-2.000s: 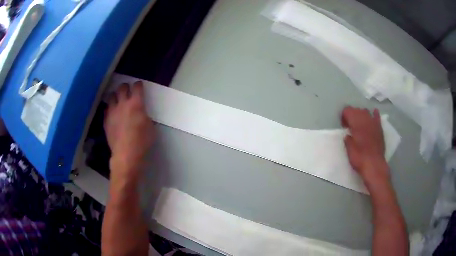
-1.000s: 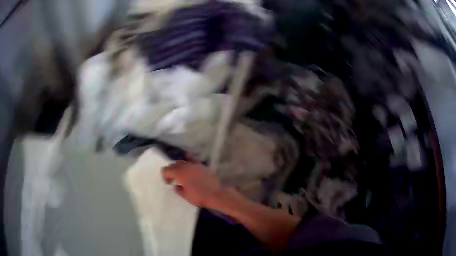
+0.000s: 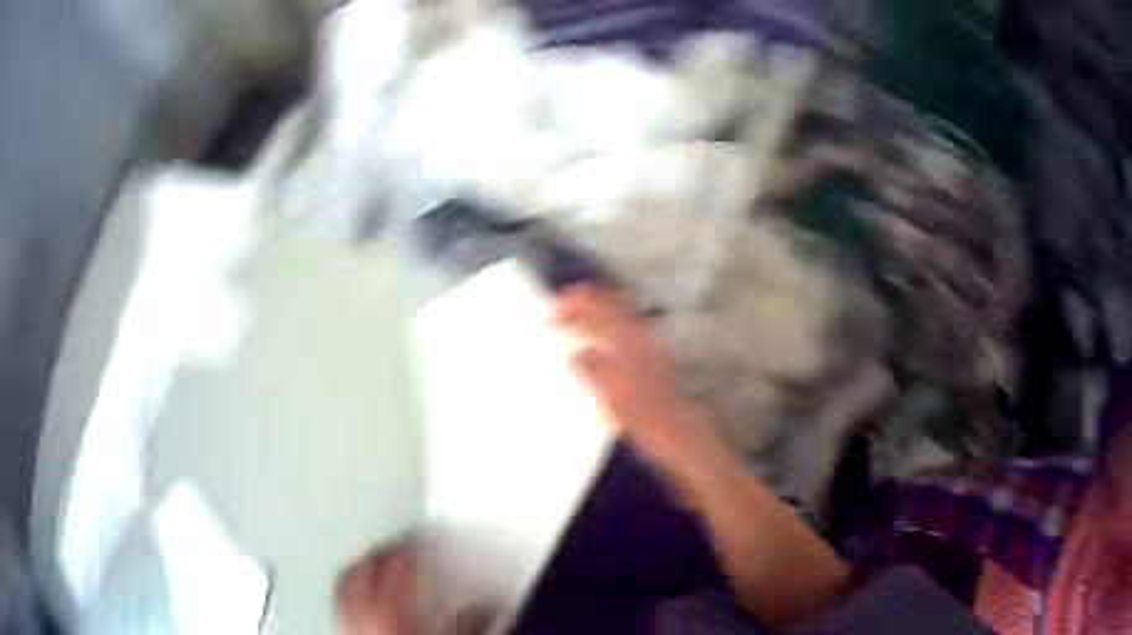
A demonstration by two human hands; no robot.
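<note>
The frame is strongly blurred. A stack of white fabric front facings (image 3: 497,397) lies along the near edge of the pale table (image 3: 329,372), its wide angled end towards the top. My right hand (image 3: 621,354) is at the right edge of that end, its fingertips touching the edge; blur hides whether they grip it. My left hand (image 3: 397,589) is at the bottom edge of the picture, over the lower part of the stack, blurred and partly cut off. White interfacing (image 3: 186,285) lies along the far side of the table. Another white piece (image 3: 211,558) lies at the lower left.
Beyond the table end is a crumpled heap of white and beige offcuts (image 3: 782,298), with purple cloth (image 3: 683,19) at its top. A pale rail (image 3: 751,174) crosses the heap. Plaid cloth (image 3: 993,509) shows at the lower right.
The view has swung right, away from the blue machine cover. My hands have left the mid-table strip. My right hand is at the stack's end, and my left hand has come into view over the stack.
</note>
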